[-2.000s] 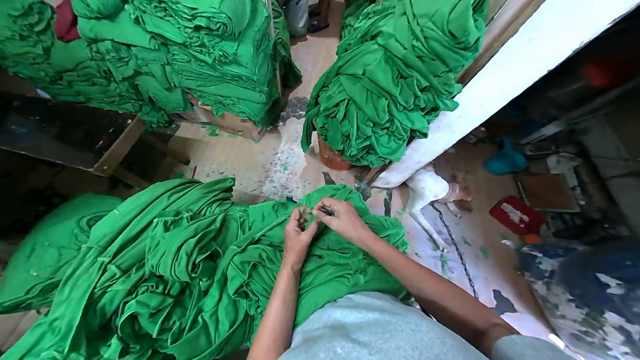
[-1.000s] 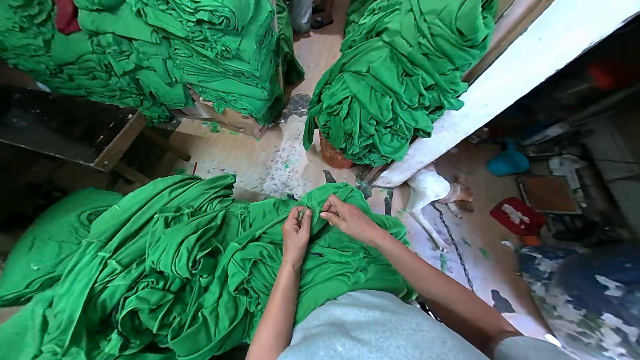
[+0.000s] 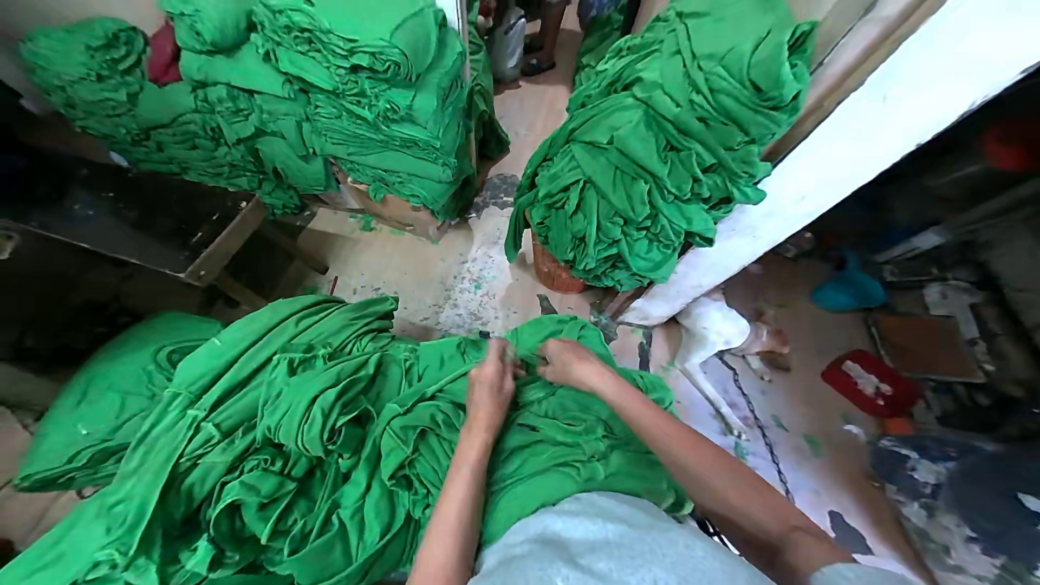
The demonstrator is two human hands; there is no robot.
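A large heap of green fabric (image 3: 325, 455) spreads across the lower left and middle, over my lap. Above its right part, my left hand (image 3: 493, 382) is upright with its fingers curled and slightly blurred. Close to it on the right, my right hand (image 3: 573, 364) has thumb and fingers pinched together. A narrow gap separates the hands, with green cloth behind it. Whether either hand grips a fold or some small thing cannot be made out. A small dark piece (image 3: 485, 334) shows just above the left fingertips.
Stacked green cloth (image 3: 366, 106) stands at the back left, and another tall green pile (image 3: 642, 154) rests on a reddish round base (image 3: 556, 264). A dark table (image 3: 122, 211) is at left. A white dog (image 3: 715, 333) lies beside a chain (image 3: 760, 431) at right. A person's legs (image 3: 548, 32) show far back.
The fingertips, touching or nearly touching two seconds ago, are now apart. My left hand has turned more upright. The heap and the dog look unchanged.
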